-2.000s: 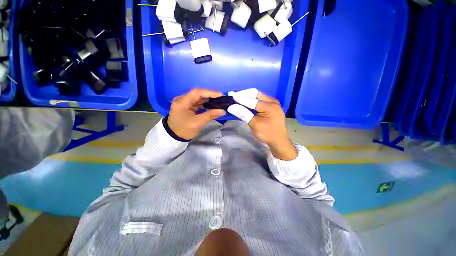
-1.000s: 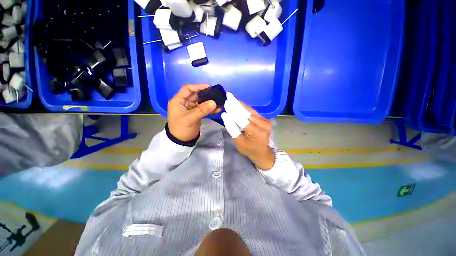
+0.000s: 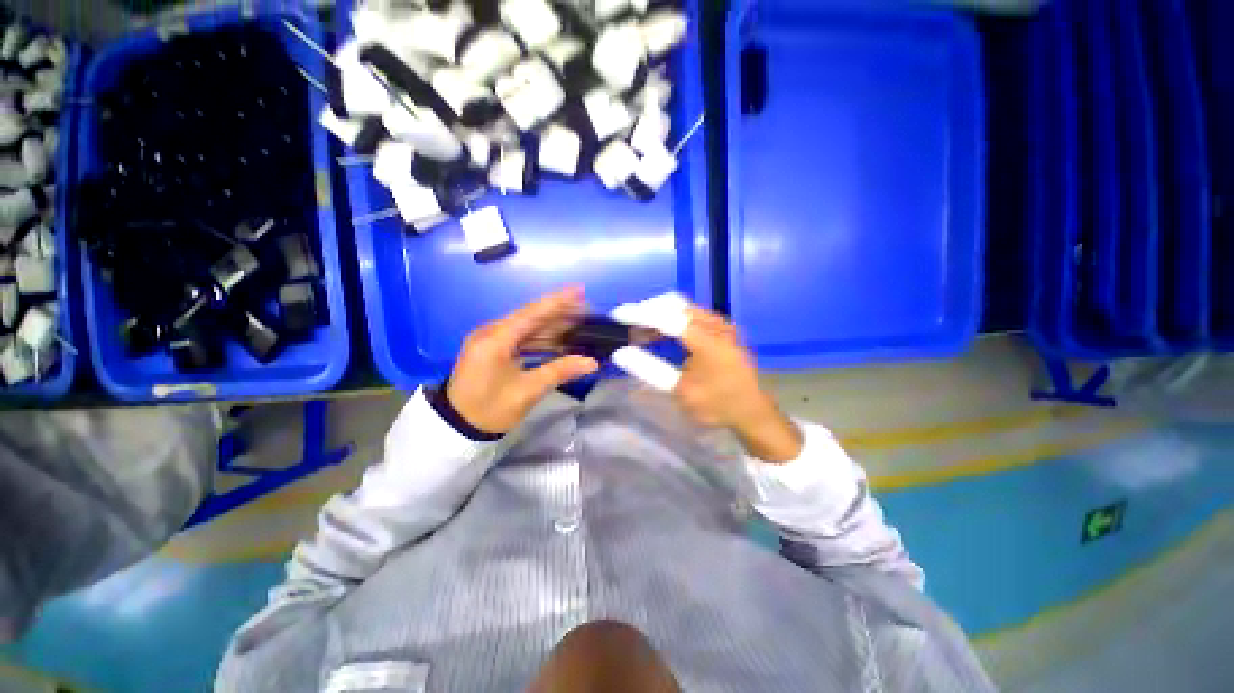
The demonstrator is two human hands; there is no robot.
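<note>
A small black housing [image 3: 598, 336] is between my two hands, above the near edge of the middle blue tray [image 3: 596, 278]. It is blurred, so its details cannot be told. My left hand [image 3: 508, 372] holds its left end between thumb and fingers. My right hand [image 3: 717, 372], with white finger cots, grips its right end. White-and-black blocks [image 3: 525, 95] with thin metal leads lie heaped at the far side of the middle tray. One such block [image 3: 486, 233] lies apart, nearer me.
The left tray [image 3: 210, 389] holds black housings [image 3: 203, 149]. Another tray of white blocks [image 3: 34, 278] is at the far left. The right blue tray [image 3: 855, 203] has one black piece [image 3: 754, 79] at its far left. Stacked trays [image 3: 1123, 203] stand far right. A grey sleeve [image 3: 102, 474] shows at left.
The view has shifted, showing more of the heap and the black piece in the right tray. My right fingers have come from beside the black housing onto its right end, and the housing is turned more level.
</note>
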